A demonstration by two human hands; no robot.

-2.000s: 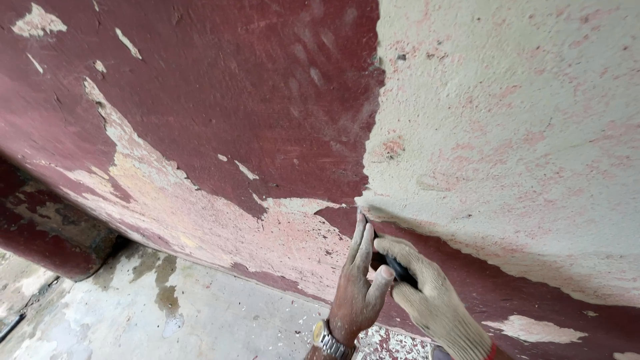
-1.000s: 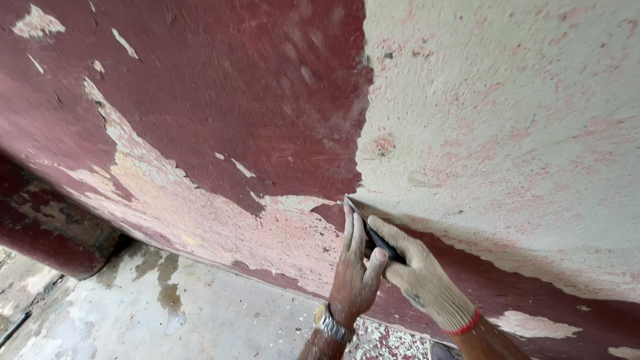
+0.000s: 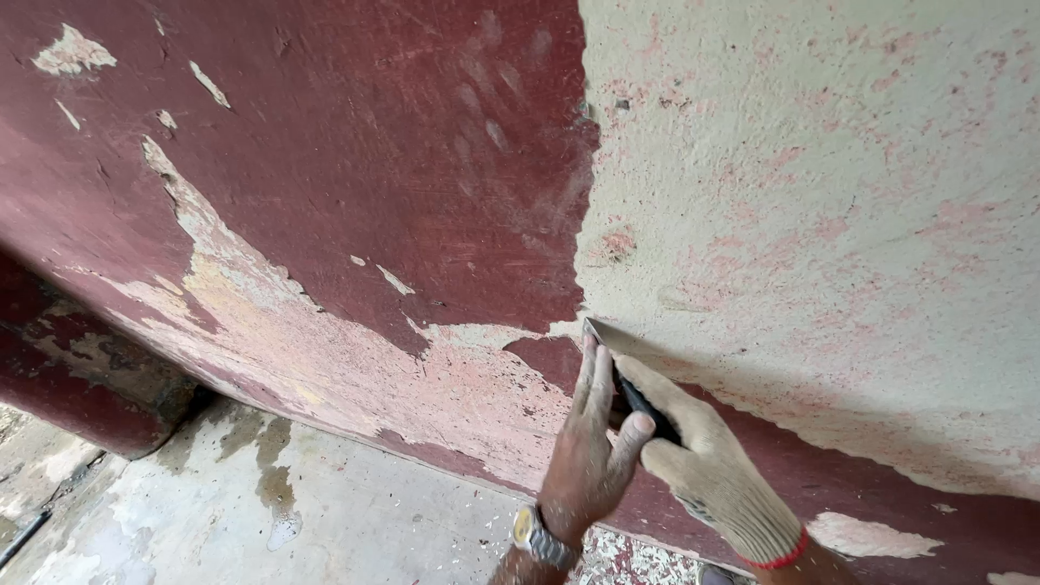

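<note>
My right hand (image 3: 707, 455), in a beige knitted glove with a red cuff, is closed around the black handle of a scraper (image 3: 642, 402). The tool's metal tip meets the wall where the maroon paint (image 3: 455, 162) borders the bare pale plaster (image 3: 812, 203). Bare and dusty, with a metal-band watch (image 3: 540, 536) at the wrist, my left hand (image 3: 597, 439) has its straight fingers against the blade near the tip. Its thumb is beside the handle. Most of the blade is hidden by the fingers.
Below the wall runs a pale concrete floor (image 3: 366, 504) with damp brown stains. Paint flakes (image 3: 634, 561) lie scattered under my hands. A rounded maroon column base (image 3: 81, 366) stands at the left, and a dark rod (image 3: 24, 540) lies on the floor at lower left.
Since two seconds ago more of the scraper's tip shows beyond my left fingers. At the tip, a pale strip now separates the upper maroon paint from the maroon patch below.
</note>
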